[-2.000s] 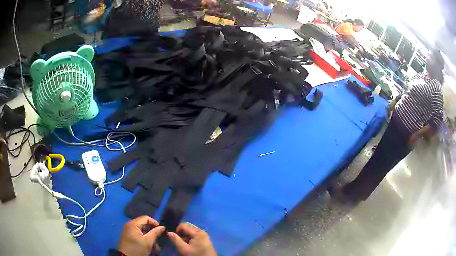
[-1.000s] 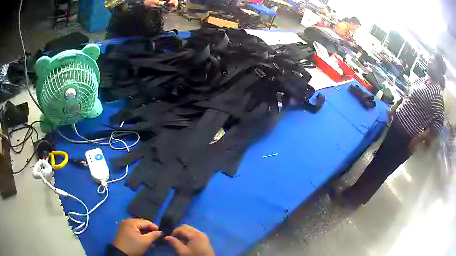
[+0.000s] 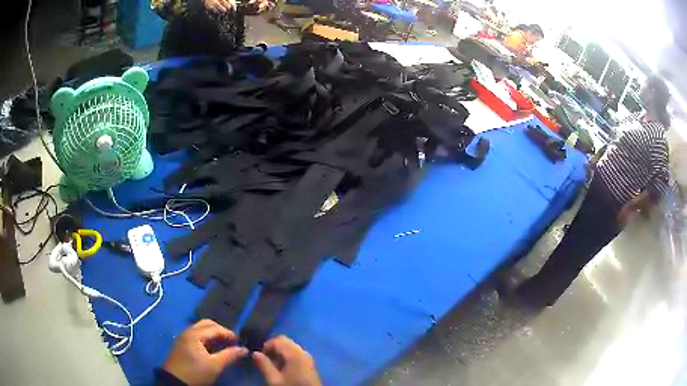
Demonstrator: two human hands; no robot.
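A black strap (image 3: 265, 310) runs from the large heap of black straps (image 3: 301, 143) down to the bottom of the view. My left hand (image 3: 202, 353) pinches the strap's end between thumb and fingers. My right hand (image 3: 286, 362) pinches the same end from the other side, the fingertips of both hands nearly touching. The tip itself is mostly hidden by my fingers. Another strap end (image 3: 220, 300) lies flat on the blue table cover (image 3: 392, 294) just left of the held strap.
A mint green fan (image 3: 102, 139), a white controller (image 3: 146, 252) with cable and a yellow loop handle (image 3: 87, 243) are at the left, by a white board (image 3: 45, 332). A red tray (image 3: 493, 98) is at the far right. A person in a striped top (image 3: 633, 162) stands at right; another stands behind the heap.
My hands stay on the strap end with small finger shifts; my left hand sits slightly higher. The person behind the heap shows more, with hands now visible.
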